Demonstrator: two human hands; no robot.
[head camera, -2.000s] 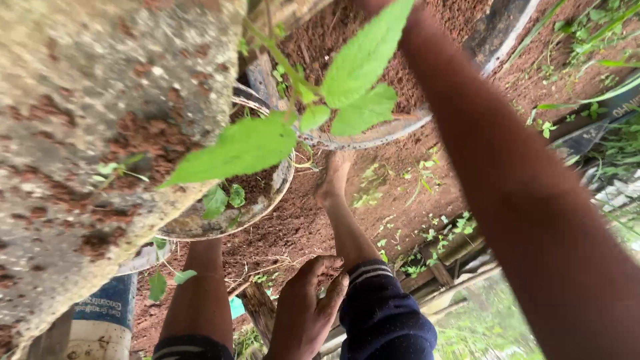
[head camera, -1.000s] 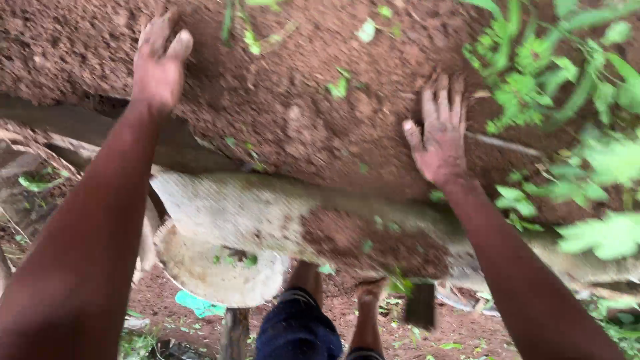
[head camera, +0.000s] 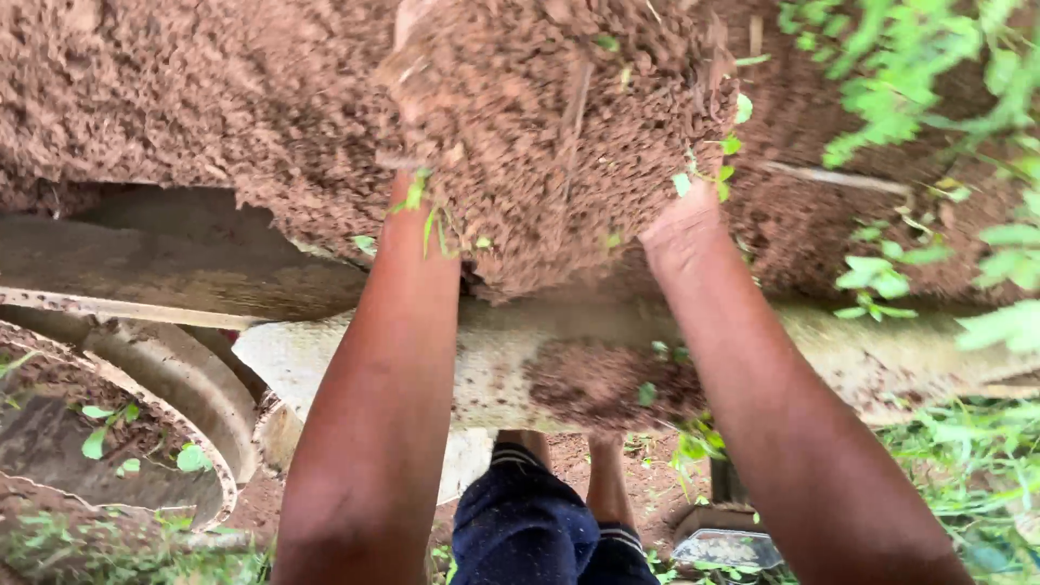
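A large mound of loose reddish-brown soil (head camera: 561, 138) lies between my forearms, heaped against a concrete edge (head camera: 504, 366). My left hand (head camera: 414, 49) is mostly buried or blurred at the mound's left side, so its fingers cannot be made out. My right hand (head camera: 691, 211) is at the mound's right side, with only the wrist and heel of the hand plain; the fingers are hidden by soil. Small green seedlings (head camera: 723, 171) hang by the right wrist, and grass blades (head camera: 431, 219) lie against the left wrist. A patch of soil (head camera: 617, 382) rests on the concrete.
Curved, soil-stained rims (head camera: 179, 406) with seedlings stand at the lower left, below a dark board (head camera: 162, 260). Leafy plants (head camera: 886, 73) grow at the right, near a thin stick (head camera: 837, 177). My legs in dark blue cloth (head camera: 520, 520) are below the concrete edge.
Both hands were spread apart on the soil a second ago; now they are closer together, at the sides of a heaped mound. The view has shifted since the first frame.
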